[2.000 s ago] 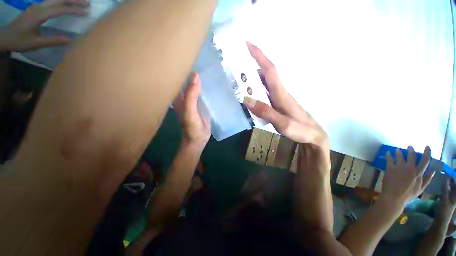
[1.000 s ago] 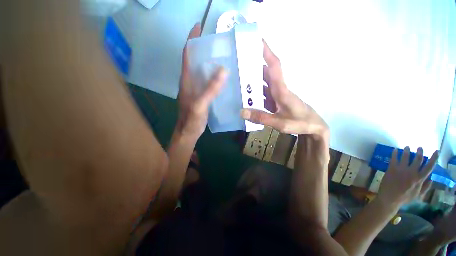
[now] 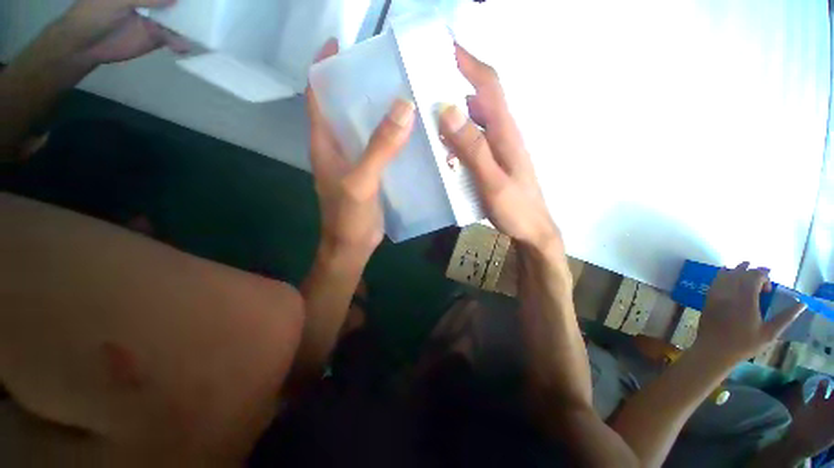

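An open carton, possibly a retail box, is held tilted at the table's near edge. Its pale inner side (image 3: 389,160) faces left and a bright white printed panel (image 3: 439,137) is on the right. My left hand (image 3: 352,183) grips the pale side, thumb on its face and fingers behind. My right hand (image 3: 503,160) holds the white panel, thumb on its face and fingers at its far side. Glare hides the carton's top end.
The white table (image 3: 677,137) spreads ahead and right, over wooden slats (image 3: 480,259). A neighbour's hands hold a white open carton (image 3: 265,41) at upper left. A neighbour's arm (image 3: 146,338) fills the lower left. Another person's hand touches a blue box (image 3: 697,283) at right.
The jagged edge between the carton's panels now looks straight. My right thumb has moved up the white panel. The neighbour's arm has swung down, and a white carton has appeared at upper left.
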